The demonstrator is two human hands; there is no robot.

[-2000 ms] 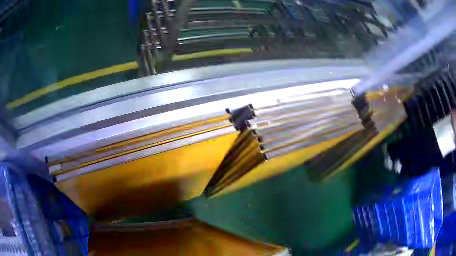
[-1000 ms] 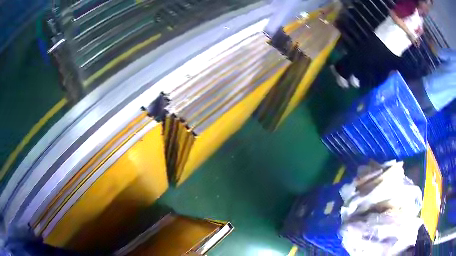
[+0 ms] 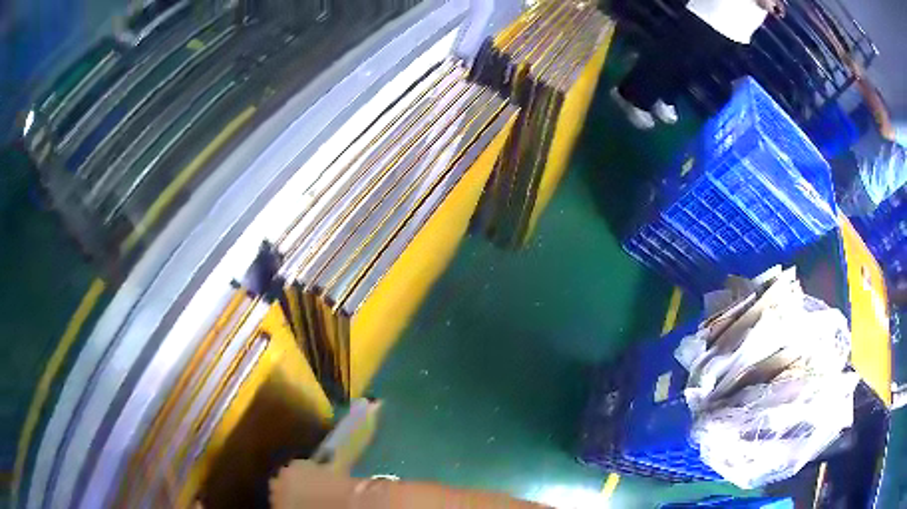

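Note:
Upright yellow panels (image 3: 418,239) with pale, metal-coloured edges stand in packed rows along a long pale rail. Dark corner pieces show at the row ends. At the near end, a yellow panel (image 3: 283,373) is partly in shadow. A blurred tan shape (image 3: 398,493) is cut off by the bottom edge; I cannot tell whether it is a hand and forearm or a carton flap. A small greyish piece (image 3: 350,434) shows just above it. No hand can be made out clearly, and no grip is visible.
A blue lattice crate (image 3: 741,204) stands at the right. Below it, crumpled clear film and brown packing (image 3: 771,383) top a blue crate (image 3: 641,398). A person's dark-clothed legs (image 3: 651,84) are at the upper right. A metal rack (image 3: 129,129) stands beyond the rail.
The view has swung right, bringing in the blue crates and packing; the panel rows now run more steeply. The tan shape has appeared at the bottom, where a yellow panel's edge showed before.

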